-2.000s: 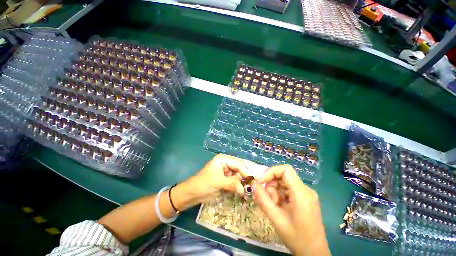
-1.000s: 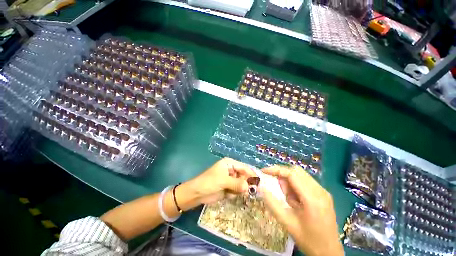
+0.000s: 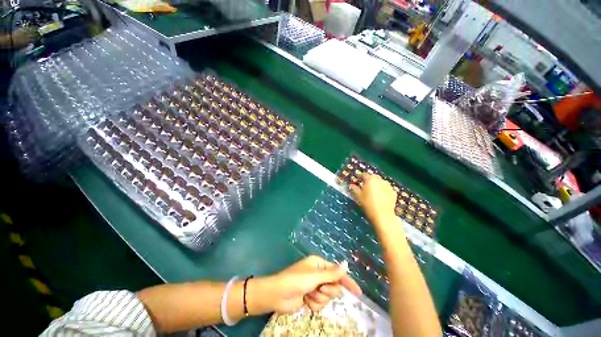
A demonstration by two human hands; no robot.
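Note:
My left hand (image 3: 315,284) is low in front of me, above the white parts box, with a small pale part (image 3: 343,266) showing at its closed fingertips. The box holds a heap of pale parts (image 3: 310,325) and is cut off by the bottom edge. My right hand (image 3: 375,197) reaches forward, fingertips at the left end of the gold-topped component tray (image 3: 422,214); whether they grip a component is hidden. The clear working tray (image 3: 323,227) lies between the hands, with a short row of dark bodies partly hidden by my right forearm.
A tall stack of filled trays (image 3: 198,145) stands left, with empty blister trays (image 3: 85,85) beyond it. A dark see-through bag (image 3: 471,309) lies lower right. Across the green bench are a white block (image 3: 343,64), a small carton (image 3: 407,91) and a filled tray (image 3: 461,131).
My hands have parted. The right has moved from the body over the box to the gold-topped tray. The left now shows a pale part, not the dark body. The view has tilted.

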